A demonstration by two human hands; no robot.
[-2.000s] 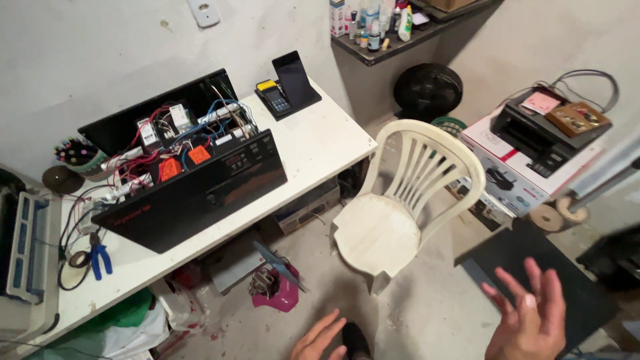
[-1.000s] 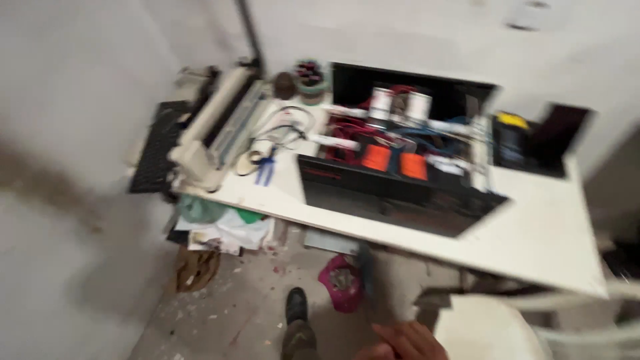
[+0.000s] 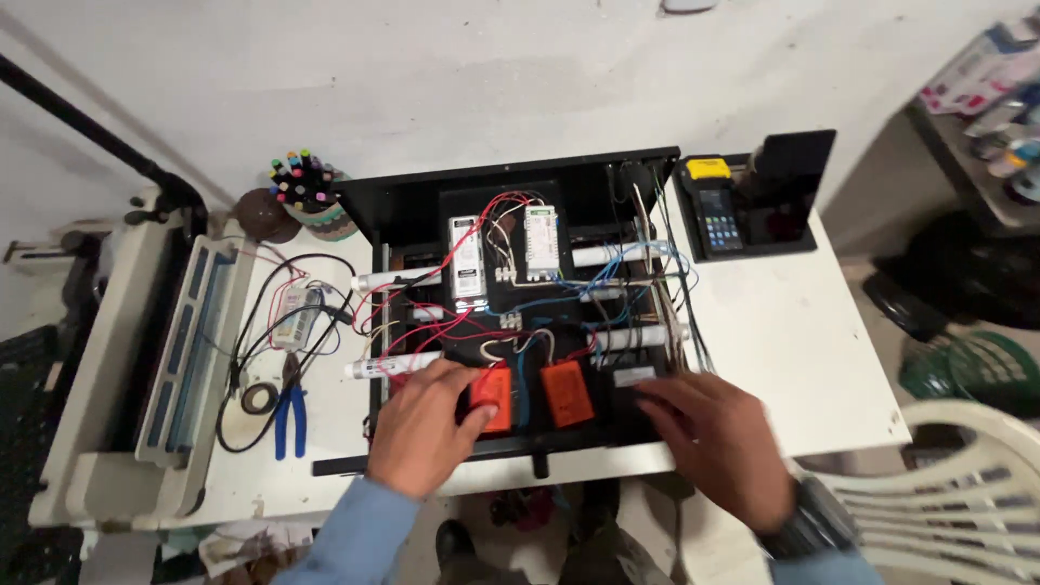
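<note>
An opened black device housing [image 3: 390, 195] lies on the white table, full of red, blue and white wires. Inside are a white ballast-like module [image 3: 466, 258], a second white module with terminals [image 3: 541, 240] and white lamp tubes [image 3: 626, 253]. My left hand [image 3: 435, 418] rests at the left orange box [image 3: 494, 400], thumb and fingers on its edges; a firm grip cannot be made out. The right orange box [image 3: 567, 393] sits between my hands. My right hand [image 3: 719, 439], blurred, hovers with bent fingers beside a black box with a pale label [image 3: 634, 376], at the housing's front right.
Blue-handled pliers [image 3: 291, 414], a tape roll [image 3: 259, 398], looped black cable and a small wired module [image 3: 297, 317] lie left. Beyond them stands a large beige machine [image 3: 106, 455]. A marker pot [image 3: 325, 218] is behind; a handheld terminal [image 3: 715, 207] and a white plastic chair [image 3: 951, 487] are right.
The view has swung and moved close over the table. Both my hands are now at the housing's front part, which stood upright as a front panel before and now hangs lower or is hidden.
</note>
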